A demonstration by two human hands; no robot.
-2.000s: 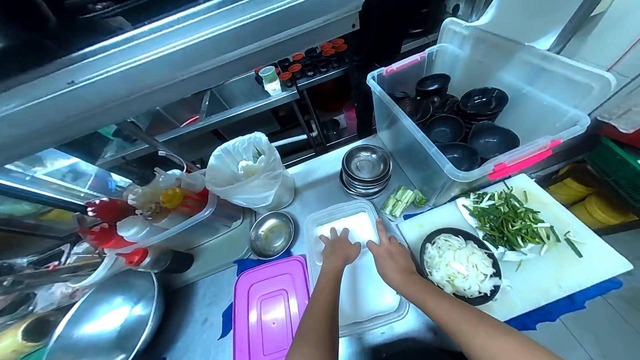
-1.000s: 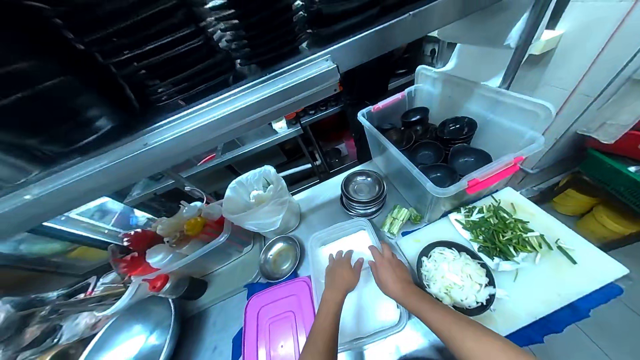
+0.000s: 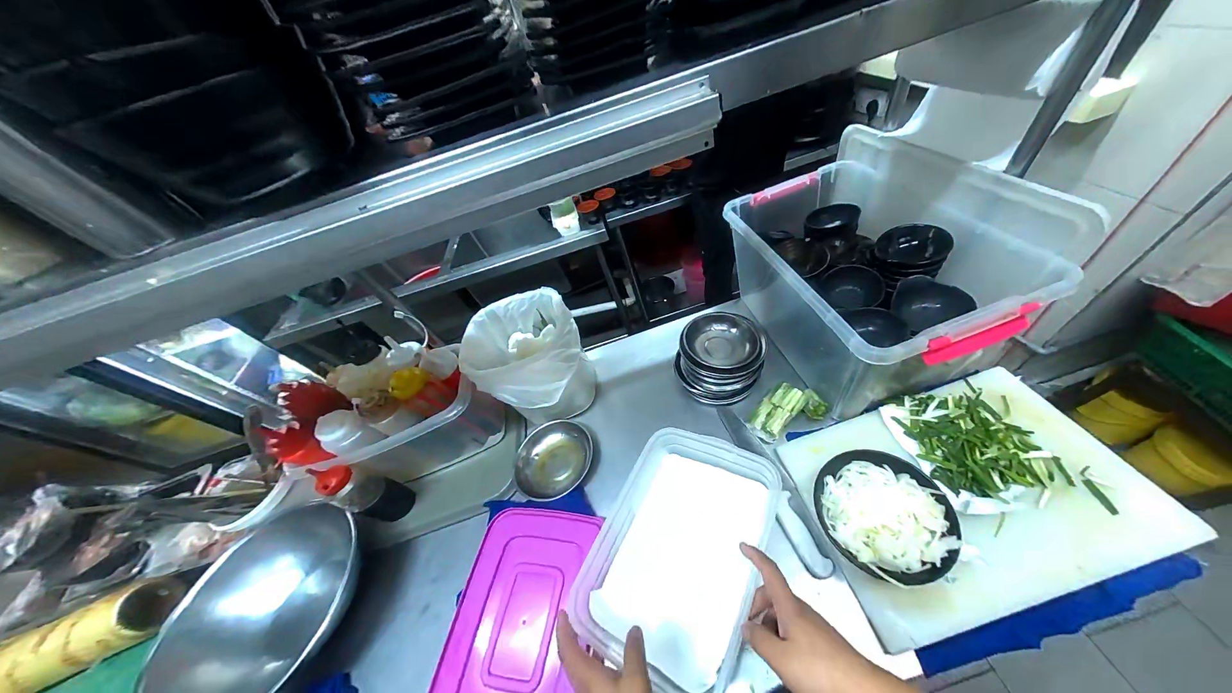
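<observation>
A clear plastic container [image 3: 770,474] lined with a white sheet [image 3: 688,549] stands at the lower middle of the counter. My left hand [image 3: 606,664] is at its near left corner, fingertips against the rim. My right hand [image 3: 808,630] touches its right side with thumb and forefinger. A magenta plastic lid [image 3: 525,587] lies to the left. Right of the container are a knife with a pale handle [image 3: 804,534] and a black bowl of sliced onion [image 3: 890,520]. Cut green onions [image 3: 982,443] lie on white paper on the cutting board [image 3: 1078,568].
Behind stand stacked metal dishes [image 3: 722,356], a small metal bowl [image 3: 554,460], a tub with a white bag [image 3: 529,356] and a clear bin [image 3: 924,289] of black bowls. Cut green stalks [image 3: 784,412] lie near the bin. Left are a bottle tray [image 3: 433,433] and large metal bowl [image 3: 260,606].
Both hands were inside the container, flat on the white sheet. They have drawn back toward me and apart, and are now at its sides.
</observation>
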